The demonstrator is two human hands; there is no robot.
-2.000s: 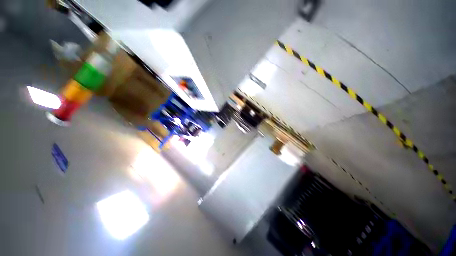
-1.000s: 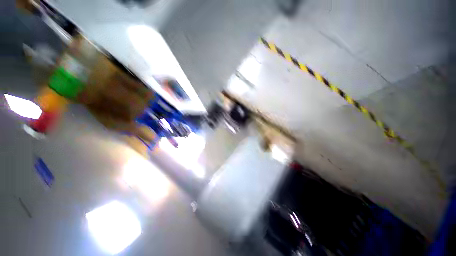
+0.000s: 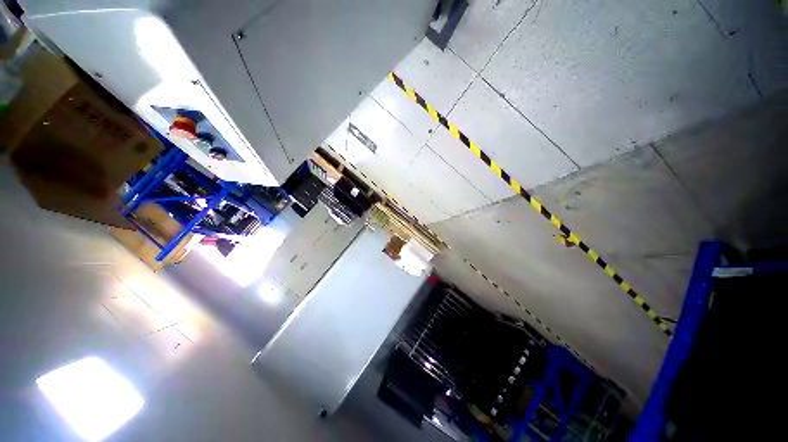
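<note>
No hand shows; both my left hand and my right hand are out of the picture. The view is strongly tilted. Nearest in front is a large pale grey-white machine cabinet point(image 3: 294, 69) at the top left. A panel on its white edge carries a red mushroom button point(image 3: 183, 127) and smaller buttons beside it. A brown cardboard carton point(image 3: 78, 142) lies beyond the cabinet at the left.
Yellow-black floor tape point(image 3: 497, 170) runs diagonally across the grey floor point(image 3: 605, 95). A blue rack post point(image 3: 683, 345) with a dark load stands at the lower right. A second pale cabinet point(image 3: 346, 319), black stacked items point(image 3: 467, 341) and a blue rack point(image 3: 164, 203) stand farther off.
The view has shifted, so the cabinet and tape sit farther left. The signal tower light has left the picture. More of the blue rack at the right shows, and the picture is sharper.
</note>
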